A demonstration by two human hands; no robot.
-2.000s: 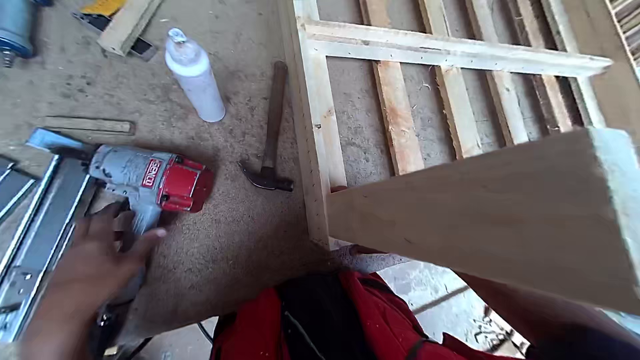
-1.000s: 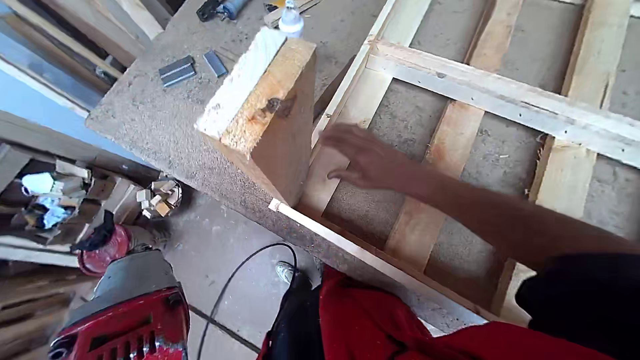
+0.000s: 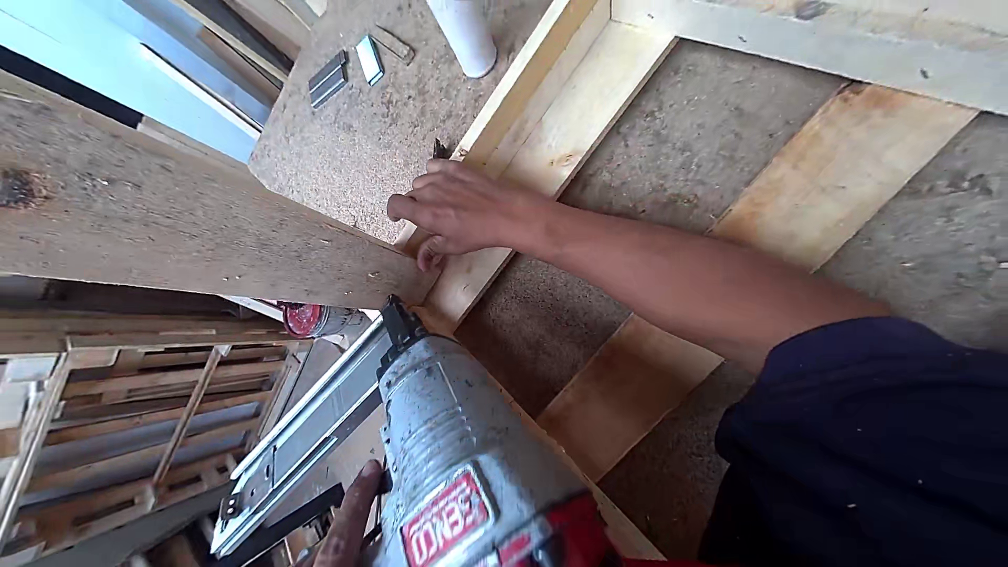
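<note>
In my left hand [image 3: 354, 516], at the bottom of the view, is a grey and red Senco pneumatic nailer [image 3: 472, 441]. Its black nose touches or nearly touches the lower edge of a wide wooden board [image 3: 181, 213], close to the frame's corner. My right hand [image 3: 465, 209] lies over the side rail of a slatted wooden frame [image 3: 551, 150], its fingers bent around the rail and thumb by the board's end. The board juts out to the left from that corner. Most of my left hand is hidden behind the nailer.
On the bench top [image 3: 315, 157] lie nail strips [image 3: 328, 79] and a small wood offcut [image 3: 394, 45], with a white bottle [image 3: 465, 35] beside the frame. A dark tip, perhaps the hammer, shows past the rail. Pallets [image 3: 157, 409] and a red-ended container [image 3: 303, 319] are beyond the bench at lower left.
The nailer, lying on the bench two seconds ago, is now held at the frame's corner. The board has swung to point left. My right hand has come to the rail near the board's end.
</note>
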